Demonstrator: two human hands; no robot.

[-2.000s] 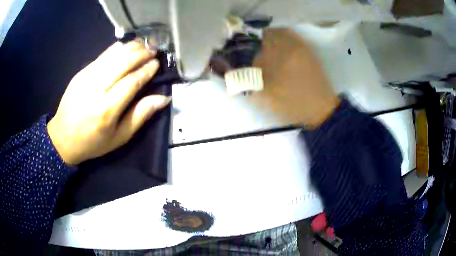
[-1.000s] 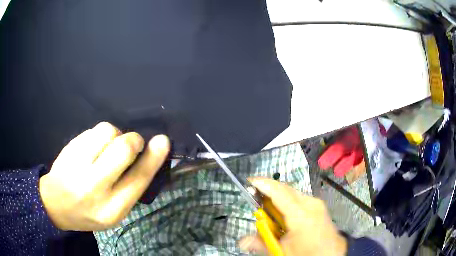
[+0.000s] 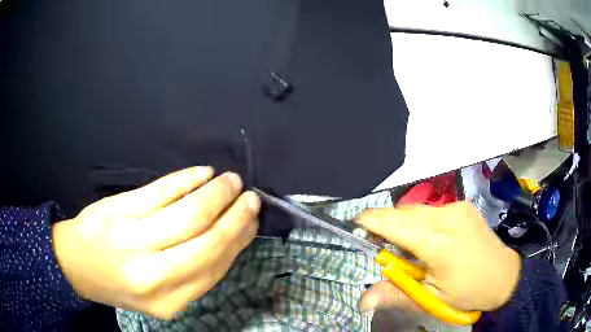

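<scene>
A wide black fabric panel (image 3: 194, 78) covers the left and middle of the white table and hangs over its front edge. My left hand (image 3: 168, 240) pinches the panel near its front edge, thumb and fingers together. My right hand (image 3: 447, 259) holds small scissors with yellow-orange handles (image 3: 415, 288). Their blade tips touch or nearly touch the cloth beside my left fingertips; whether they are cutting cannot be told. A thin pale line (image 3: 245, 146) shows on the cloth above my left fingertips. A small dark tuft (image 3: 277, 86) lies on the panel farther back.
The white table (image 3: 473, 97) shows on the right, with a yellow strip (image 3: 565, 107) at its right end. Green-and-white checked cloth (image 3: 311, 272) covers my lap. A red item (image 3: 431, 191), a blue round item (image 3: 549, 202) and dark clutter lie at the right, below the table edge.
The sewing machine seen earliest is out of view. The panel has come toward me and right. My right hand took up the scissors, and their tips have moved to my left fingertips.
</scene>
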